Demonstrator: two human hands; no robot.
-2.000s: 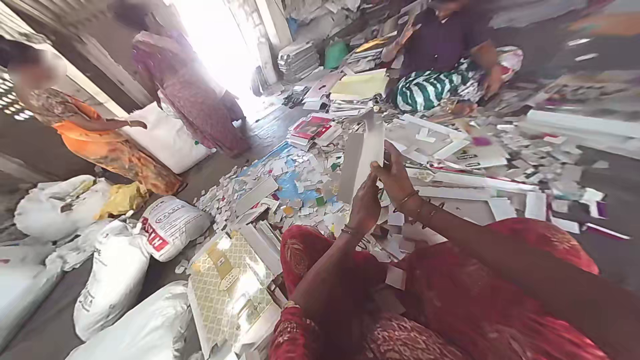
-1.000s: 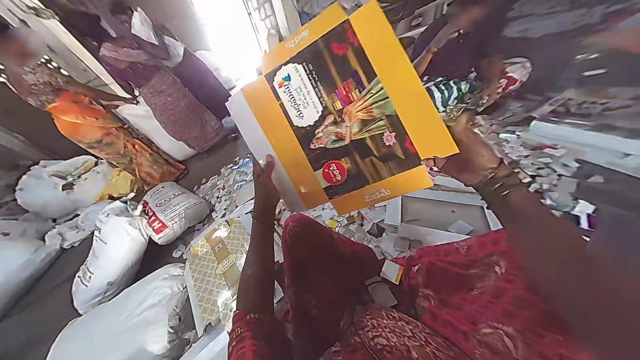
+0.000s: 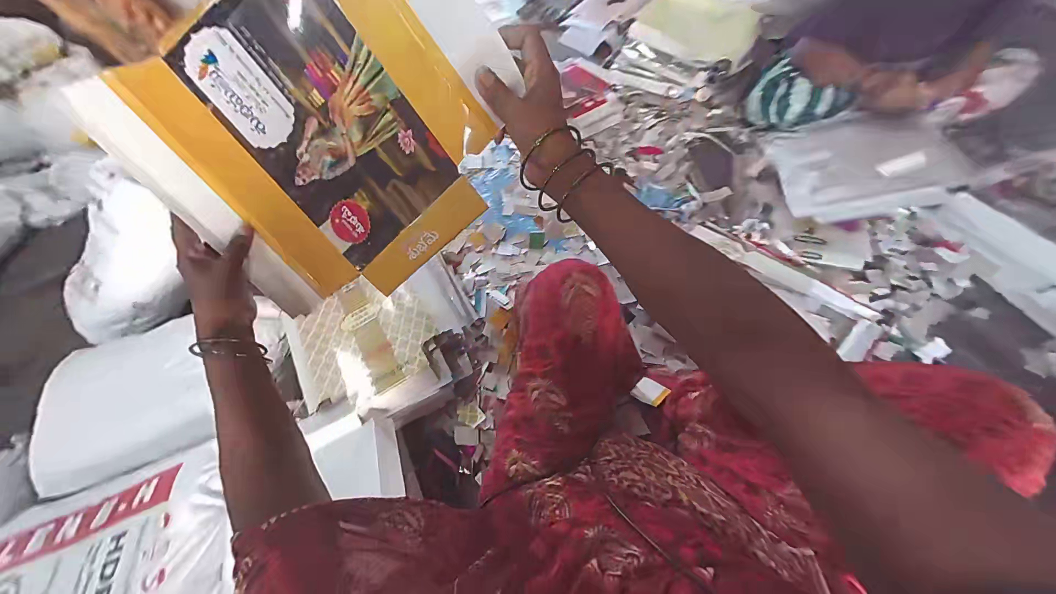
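A printed cardboard sheet (image 3: 330, 124) with a yellow border, a dark picture panel and white side flaps is held up at the upper left. My left hand (image 3: 216, 268) grips its lower left white flap, the thumb on the near face. At the opposite edge, my right hand (image 3: 528, 95) holds the upper right white flap, thumb on the printed side. Below the sheet lies a patterned cream box panel (image 3: 363, 338) on a stack of cardboard, beside my knee. The fingers behind the sheet are partly hidden.
White sacks (image 3: 124, 404), one with red print, fill the left side. Small paper and card scraps (image 3: 528, 239) cover the floor ahead. Another person (image 3: 891, 66) sits at the upper right near a grey-white sheet (image 3: 858, 165). White card strips (image 3: 792, 272) lie on the right.
Two seconds ago both hands held a narrow light piece over the lap. The printed sheet then appeared in both hands and has moved left, toward the stack. The view has turned downward and left.
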